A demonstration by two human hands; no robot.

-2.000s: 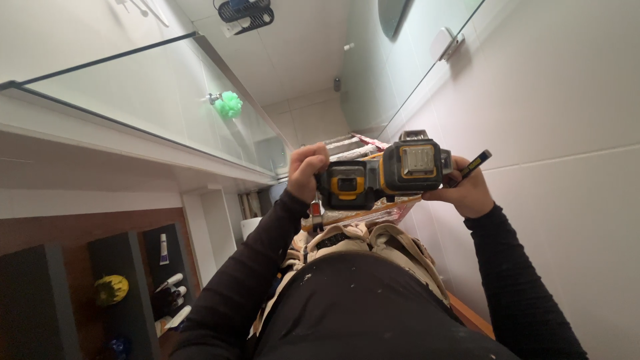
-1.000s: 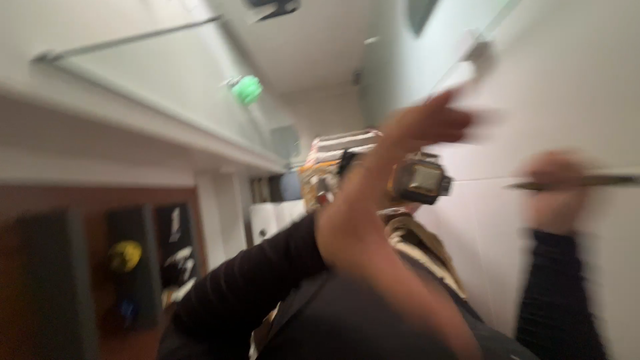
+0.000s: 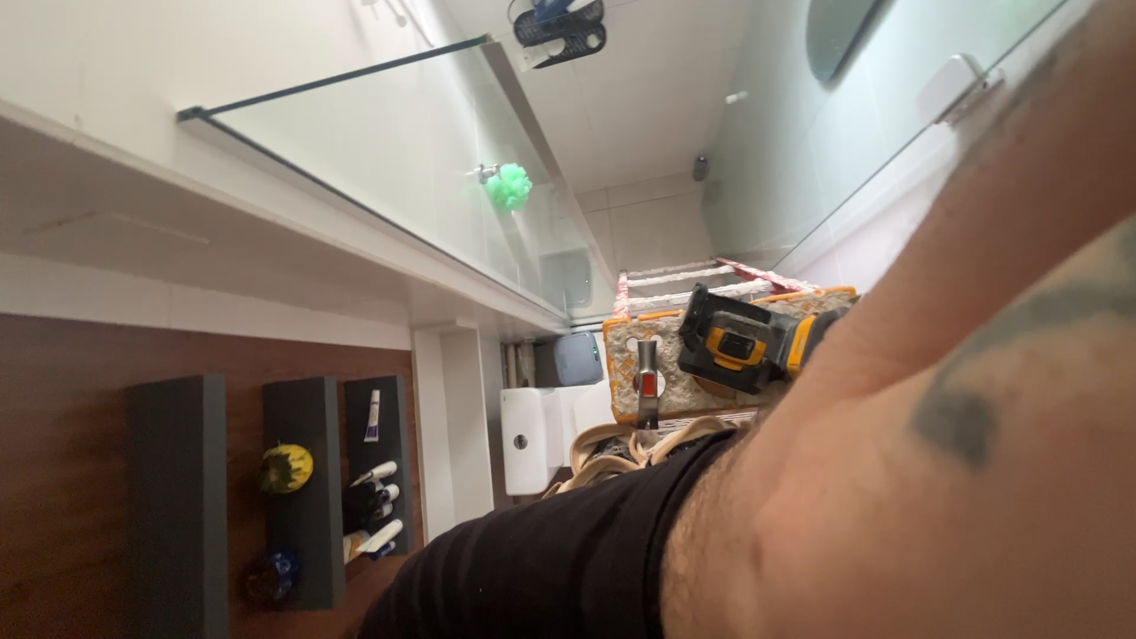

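Observation:
My left arm in a black sleeve crosses the lower middle, and bare tattooed skin fills the right side. Neither hand shows its fingers; both lie out of view or too close to make out. Beyond the arm, a black-and-yellow cordless device (image 3: 737,344), apparently a laser level, lies on the spattered top platform (image 3: 679,404) of a stepladder; the arm hides its right end. To its left, a hammer (image 3: 648,386) stands in an opening of the platform. Beige pouches (image 3: 612,448) at my waist show just below the platform.
A glass panel (image 3: 373,151) rises at left, with a green bath puff (image 3: 508,187) by it. Dark shelves (image 3: 302,524) holding tubes and bottles are at lower left. A white toilet cistern (image 3: 531,441) stands near the ladder. A second glass panel (image 3: 799,151) is at right.
Two seconds ago both hands held the yellow-and-black device; it now lies on the ladder platform. The right hand, holding a slim dark object one second ago, has left view. The left arm has swung right.

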